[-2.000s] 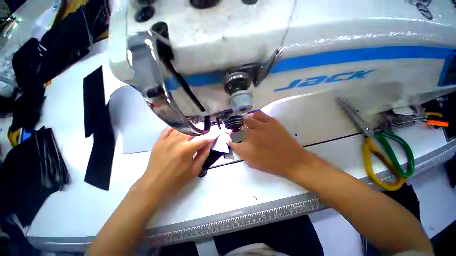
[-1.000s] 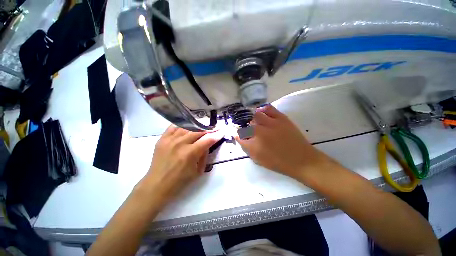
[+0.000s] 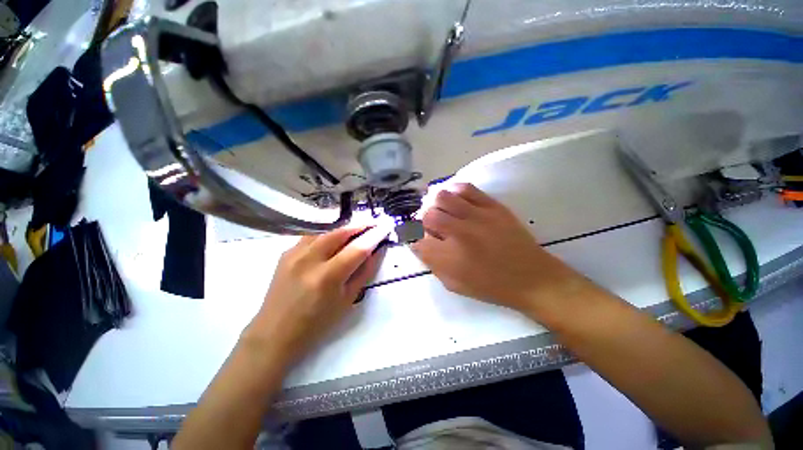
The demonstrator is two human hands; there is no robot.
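The white sewing machine (image 3: pixel 563 83) with a blue stripe spans the top of the view. My left hand (image 3: pixel 321 272) lies on the bed just left of the needle area, fingertips together at a small piece with a pale side and a dark edge, mostly hidden by fingers and glare. My right hand (image 3: pixel 471 242) is right beside the presser foot, its fingers curled at the needle area; whether it holds the piece cannot be told. Black strips (image 3: pixel 184 253) lie on the table left of the machine head, partly hidden by it.
Scissors (image 3: pixel 704 264) with yellow and green handles lie at the right, small tools with an orange tip (image 3: pixel 788 195) behind them. A fanned black panel bundle (image 3: pixel 101 277) is at the left table edge. A ruler strip (image 3: pixel 423 380) runs along the front edge. Black fabric (image 3: pixel 493 409) lies below.
The view has moved closer to the machine head, which now covers more of the black strips. Both hands stay at the needle area, and less of the small piece shows between them.
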